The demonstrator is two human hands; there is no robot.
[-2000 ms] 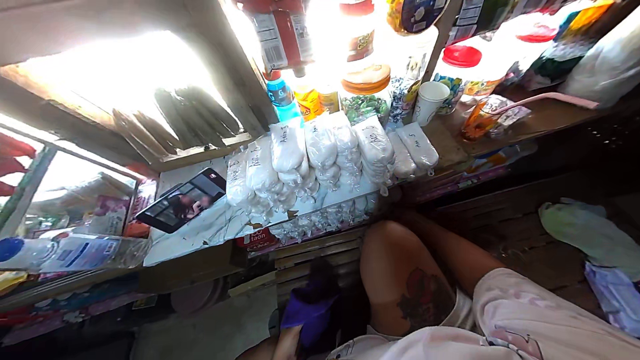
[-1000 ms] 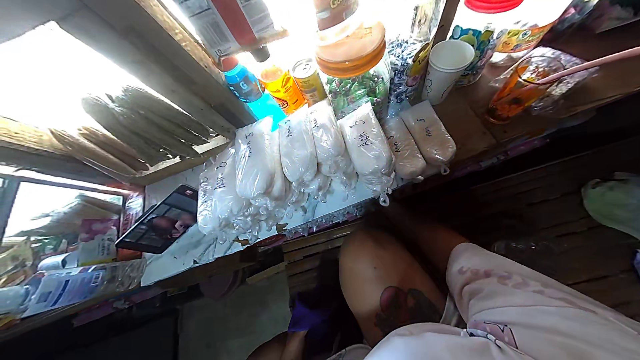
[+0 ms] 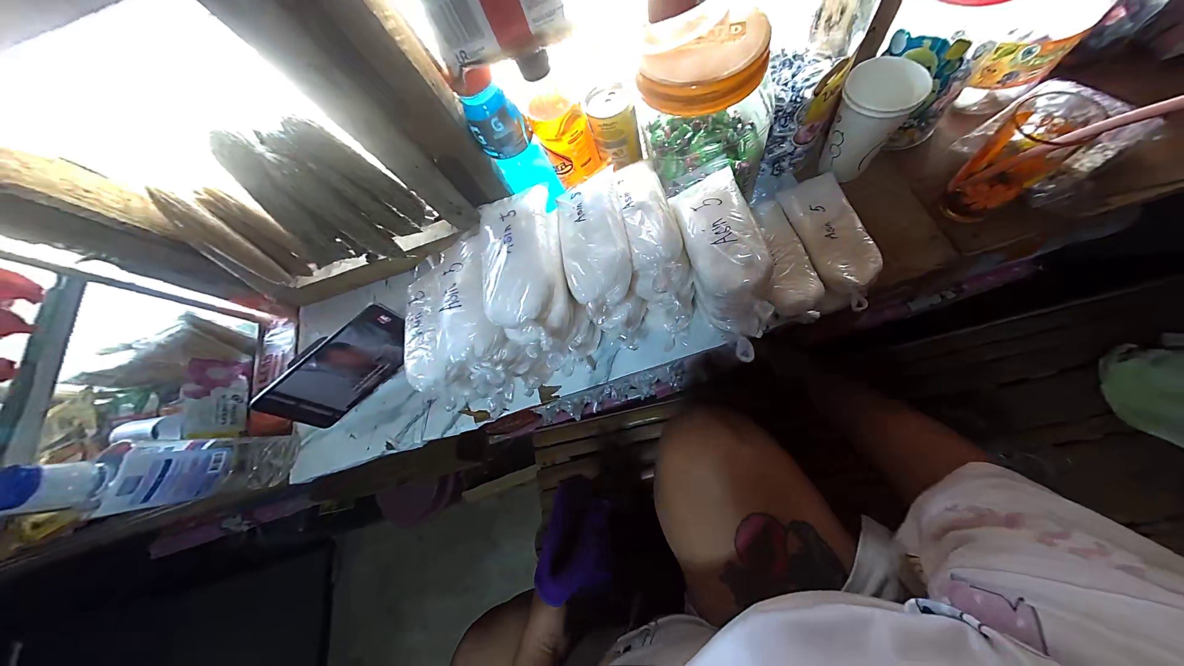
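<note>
At the bottom, a bare limb (image 3: 544, 631), possibly my left forearm, meets a purple cloth-like thing (image 3: 575, 546); shadow hides whether fingers hold it. My right hand cannot be made out; the area under the bags is dark and blurred. Knotted clear plastic bags of white grains (image 3: 726, 231), with handwriting on them, lie in a row along the marble-patterned shelf (image 3: 370, 439). Left of them a dark smartphone (image 3: 335, 365) rests tilted, its screen lit. A bent knee with a tattooed thigh (image 3: 712, 499) is below the shelf.
Behind the bags stand a blue bottle (image 3: 504, 139), an orange bottle (image 3: 564, 139), a can (image 3: 612, 125) and a candy jar (image 3: 705, 111). A white paper cup (image 3: 869, 116) and an orange cup (image 3: 1008, 162) are farther right. Wooden window framing (image 3: 370, 83) borders the shelf's left.
The view has moved closer to the shelf since the oldest frame. The bags and the phone keep their places relative to each other.
</note>
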